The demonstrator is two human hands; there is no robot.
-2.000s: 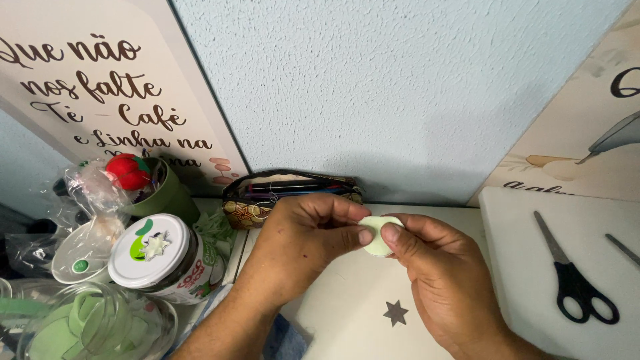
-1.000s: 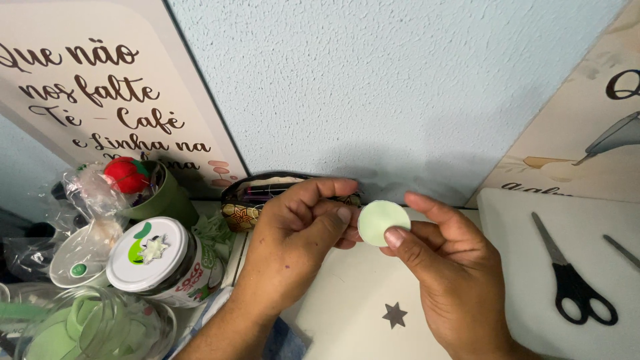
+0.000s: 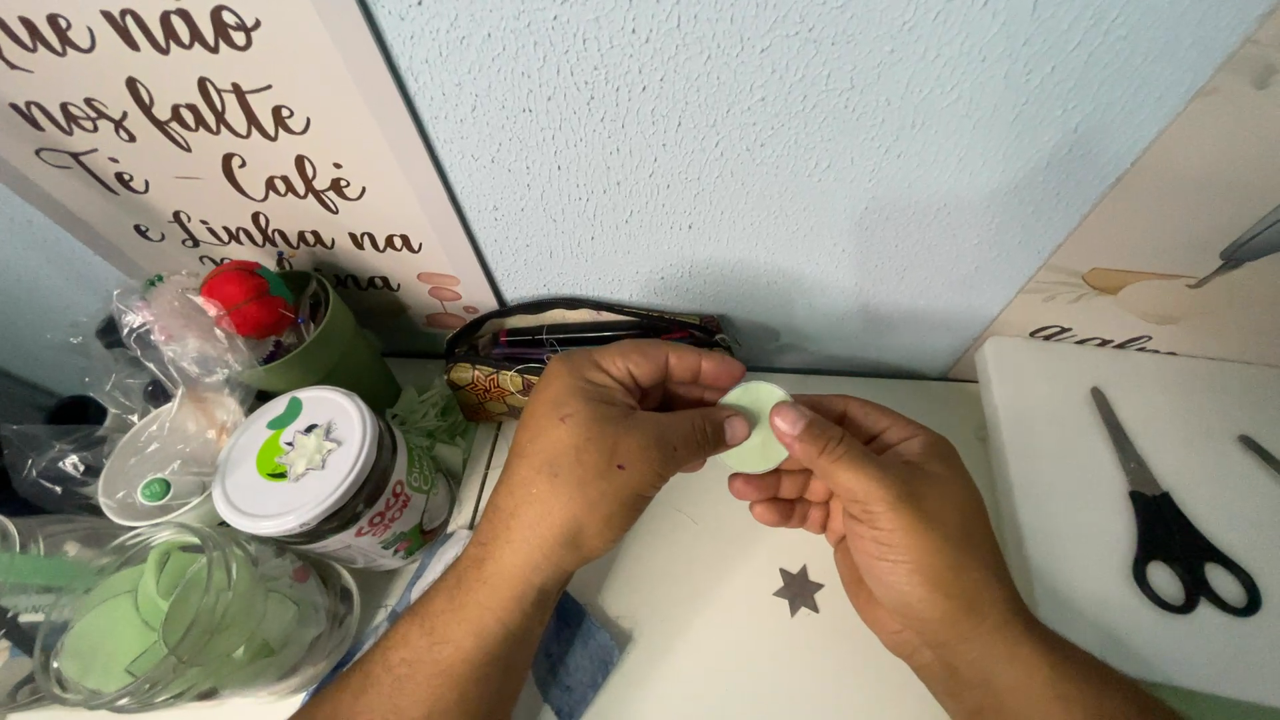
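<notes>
Between my hands is a pale green disc [image 3: 756, 440], flat and round, apparently fabric or felt. My left hand [image 3: 625, 440] pinches its left edge with thumb and fingers. The thumb and fingers of my right hand [image 3: 880, 490] grip its upper right edge. A dark six-pointed star [image 3: 798, 590] lies on the white surface below the hands. Behind my left hand stands an open patterned zip pouch [image 3: 482, 390] holding pens or pencils.
Black-handled scissors [image 3: 1165, 530] lie on a white board [image 3: 1060, 600] at the right. At the left stand a white-lidded jar [image 3: 295, 460], a clear container [image 3: 300, 640] with green pieces, and a green pot [image 3: 350, 350] with a red tomato pincushion [image 3: 248, 298].
My left hand, apart from the disc's face one second ago, now has its thumb on the disc's left side. My right hand has kept hold of the disc.
</notes>
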